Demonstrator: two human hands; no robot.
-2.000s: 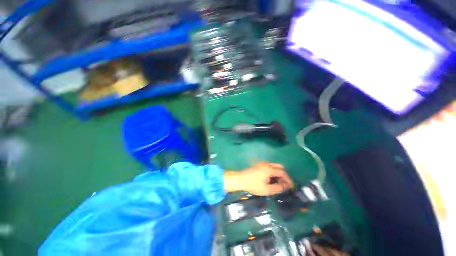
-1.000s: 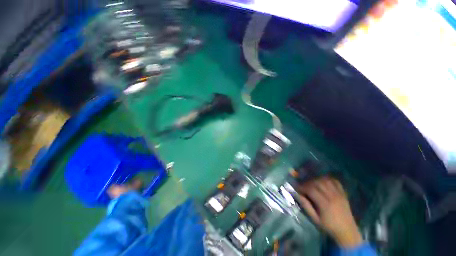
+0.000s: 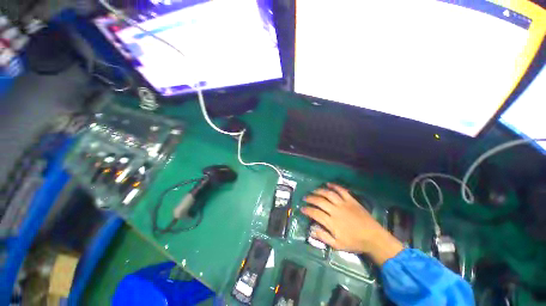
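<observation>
My right hand [image 3: 341,221] lies palm down over the back row of the clear blister tray [image 3: 323,263], on a terminal whose white label [image 3: 317,234] shows below the fingers. Whether the fingers grip it is hidden. Left of the hand, a black terminal [image 3: 279,215] has a white cable [image 3: 241,146] running to its top end. More black terminals, one at the front left [image 3: 252,270], lie in the front pockets. My left hand is out of the picture.
A black barcode scanner [image 3: 206,185] with looped cord lies left of the tray. A second tray [image 3: 123,161] of units sits at the bench's left end. A keyboard [image 3: 323,140] and monitors [image 3: 407,57] stand behind. A blue stool [image 3: 152,290] is below. Another white cable [image 3: 434,206] reaches a right-hand terminal.
The view has swung right towards the monitors. My left hand, earlier over the tray and then near the stool, has left the picture. My right hand still lies over the tray.
</observation>
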